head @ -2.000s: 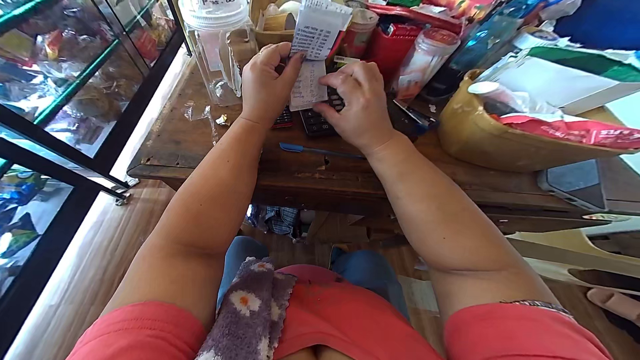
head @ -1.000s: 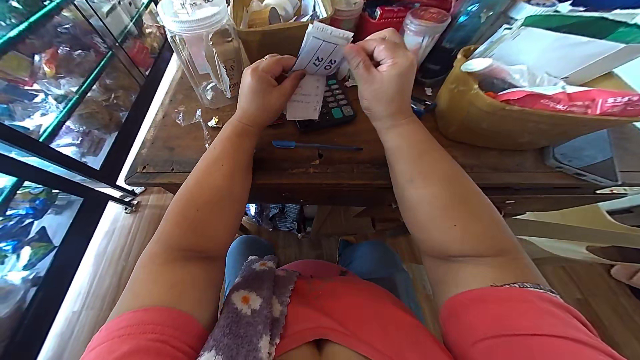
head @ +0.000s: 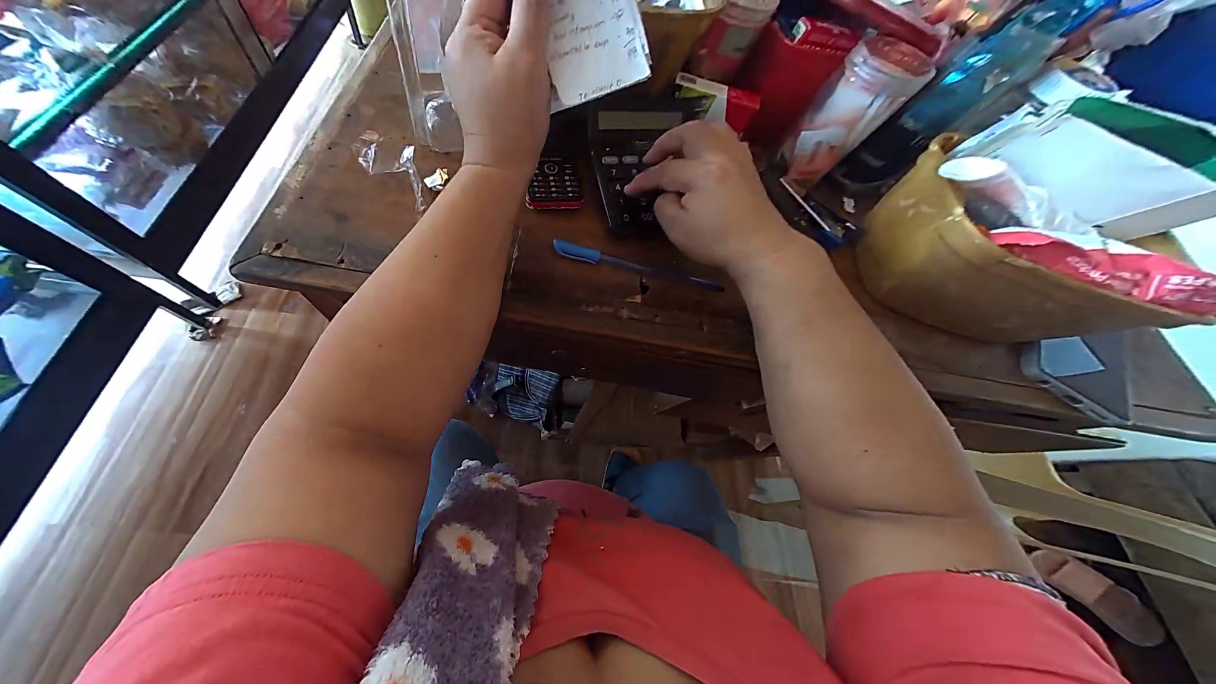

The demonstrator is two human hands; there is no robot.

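My left hand (head: 499,85), near the top edge, holds a small paper pad (head: 600,52) with handwriting on it; part of the pad is cut off by the frame. On the wooden desk, a black calculator (head: 622,204) lies to the right of it. Over the calculator's keys is my right hand (head: 708,190), its fingertips at the keys and nothing held in it. A red and black keypad phone (head: 555,183) lies just left of the calculator. Nearer the desk's front edge is a blue pen (head: 622,261).
A clear plastic container (head: 427,95) stands at the back left. Jars and a red box (head: 793,76) crowd the back. To the right stands a tan basket (head: 950,266) full of packets, with a smartphone (head: 1078,375) below it. A glass display case (head: 114,114) borders the left.
My right hand has come away from the papers and down to the calculator. My left hand still holds the papers, now higher in view. The calculator is less covered than two seconds ago.
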